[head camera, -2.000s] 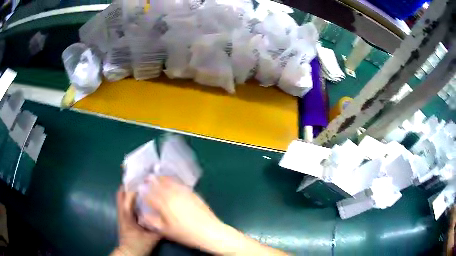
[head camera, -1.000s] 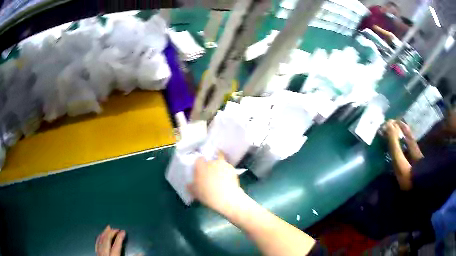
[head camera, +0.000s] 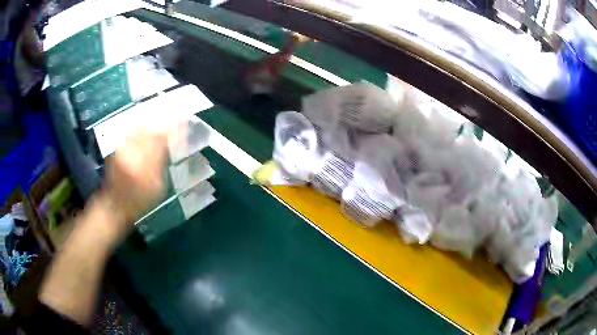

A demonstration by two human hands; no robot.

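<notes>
My left hand (head camera: pixel 134 170), bare and motion-blurred, reaches in from the lower left over the slanted row of white and green retail boxes (head camera: pixel 101 95). It covers part of a box with white flaps (head camera: pixel 191 171) at the near end of the row. The blur hides whether the fingers grip this box or only touch it. More boxes stand behind it with white flaps spread. My right hand is not in view.
A heap of whitish bagged products (head camera: pixel 432 190) lies on the yellow board (head camera: pixel 393 262), with a purple roll (head camera: pixel 529 291) at its right end. The dark green bench (head camera: pixel 249 275) lies in front. A shelf beam (head camera: pixel 452 98) crosses overhead, with a blue bin (head camera: pixel 579 98) at right.
The view has swung left to the box row. My right hand, earlier at a white box beside the open cartons, has left the picture. My left hand has moved from the bench edge to the row.
</notes>
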